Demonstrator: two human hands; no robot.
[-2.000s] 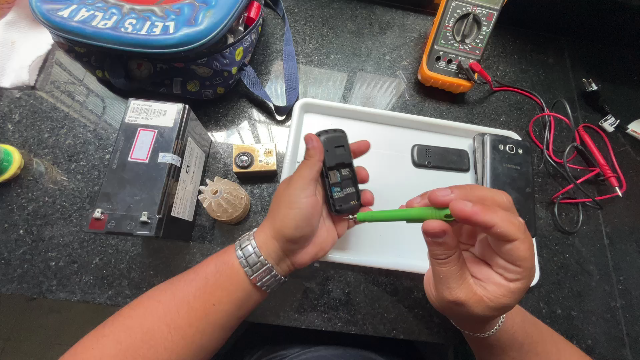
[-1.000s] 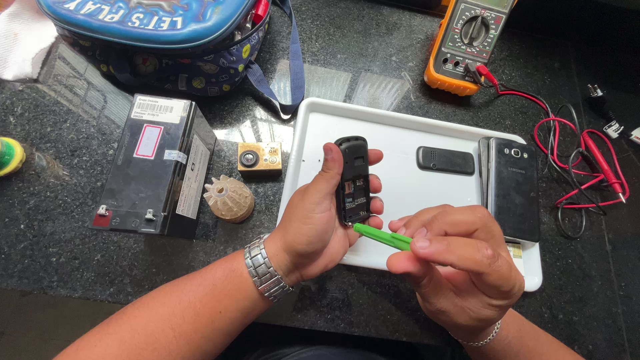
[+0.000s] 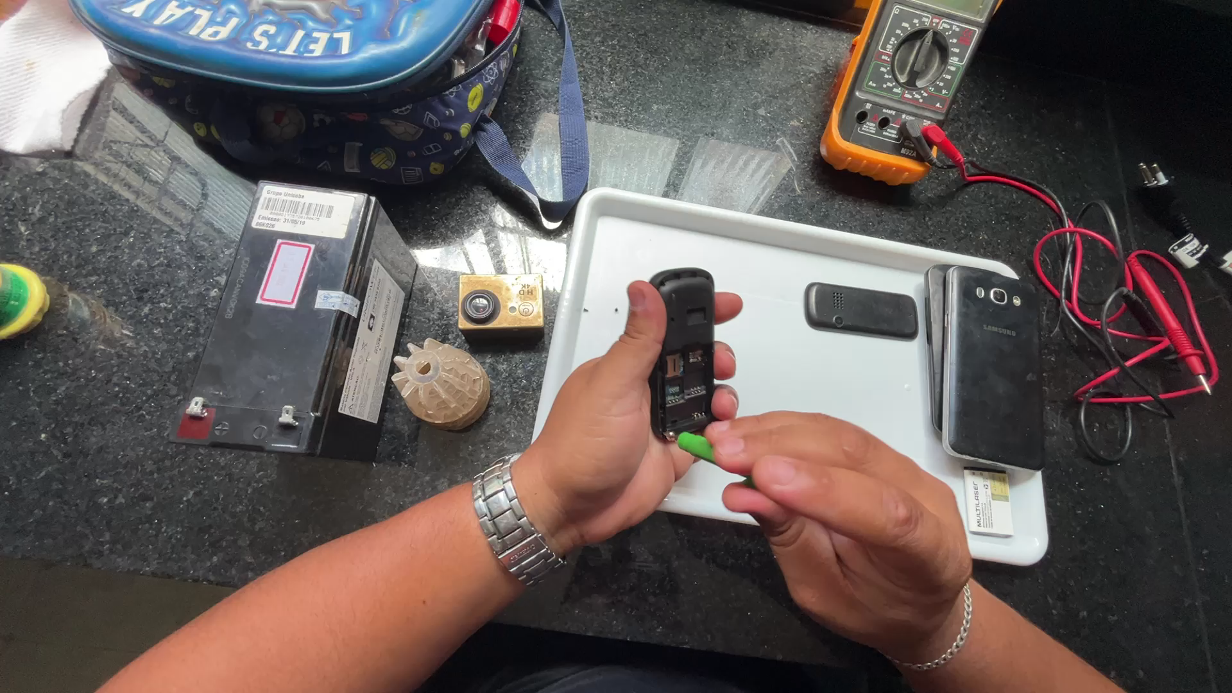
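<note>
My left hand (image 3: 606, 433) holds a small black mobile phone (image 3: 684, 337) upright over the white tray, its back cover off and its battery bay and card slots facing up. My right hand (image 3: 847, 510) pinches a green-handled tool (image 3: 695, 446), probably a screwdriver, at the phone's lower end; its tip is too small to make out. A black phone back cover (image 3: 860, 311) lies on the white tray (image 3: 760, 231). Right of it rest a black smartphone (image 3: 995, 366) on another dark flat piece, and a white phone battery (image 3: 988, 501).
An orange multimeter (image 3: 900, 87) with red and black test leads (image 3: 1155, 308) lies at the right. To the left stand a large black battery (image 3: 289, 327), a gold action camera (image 3: 500, 306), a beige ribbed object (image 3: 442, 385) and a blue lunch bag (image 3: 318, 106).
The green tool has swung from lying nearly level to pointing more toward me, and more of it is now hidden by my right fingers. My left hand keeps its hold on the phone.
</note>
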